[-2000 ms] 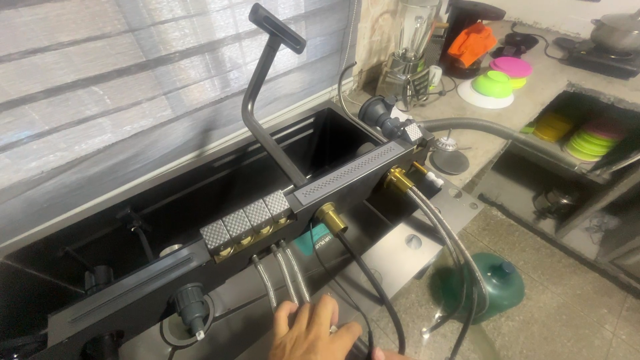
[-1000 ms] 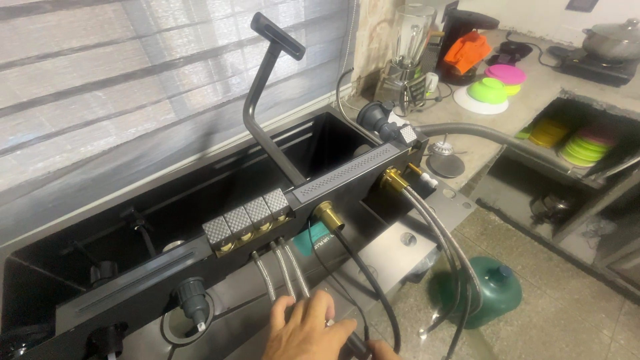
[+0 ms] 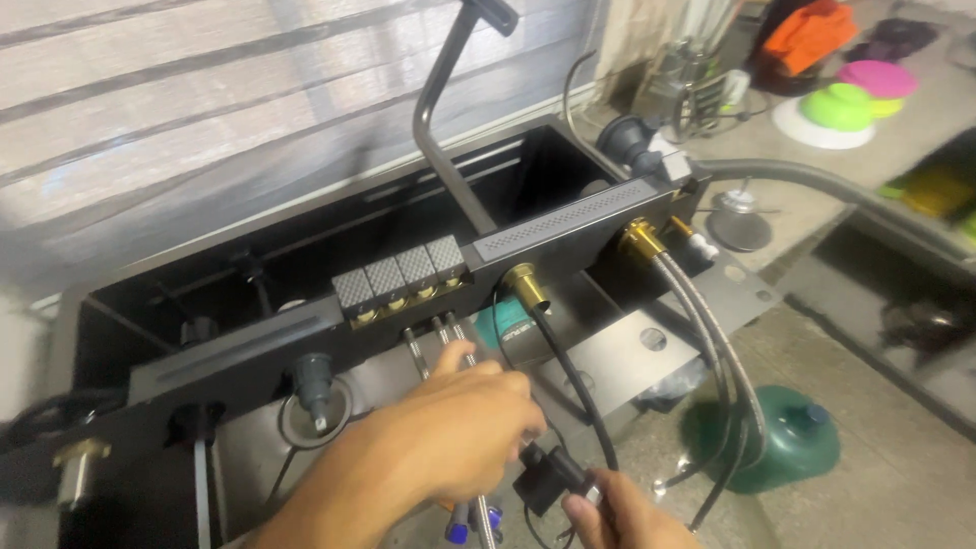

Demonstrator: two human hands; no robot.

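Note:
A black sink with a raised panel (image 3: pixel 381 301) along its front edge fills the middle. Several braided metal hoses (image 3: pixel 415 354) hang from below the checkered buttons (image 3: pixel 400 278). My left hand (image 3: pixel 476 415) lies over these hoses, its fingers curled near a black fitting; whether it grips a hose is hidden. At the bottom, my right hand (image 3: pixel 633 515) is closed on the black fitting (image 3: pixel 553 476). Behind the hands, a black hose (image 3: pixel 576 374) comes out of a brass threaded fitting (image 3: pixel 528 286). More braided hoses (image 3: pixel 701 328) hang from another brass fitting (image 3: pixel 644 238) at the right.
A green jug (image 3: pixel 797 442) stands on the floor at right. A metal plate with holes (image 3: pixel 625 351) lies beneath the panel. A grey faucet (image 3: pixel 442 152) rises over the basin. The counter (image 3: pixel 808 164) holds bowls, a blender jar and an orange cloth (image 3: pixel 812 34). Blue-ended hoses (image 3: pixel 457 526) hang below.
My right hand, mostly out of sight before, now shows at the bottom with the black fitting. My left hand reaches further over the hoses, with more of the forearm in view.

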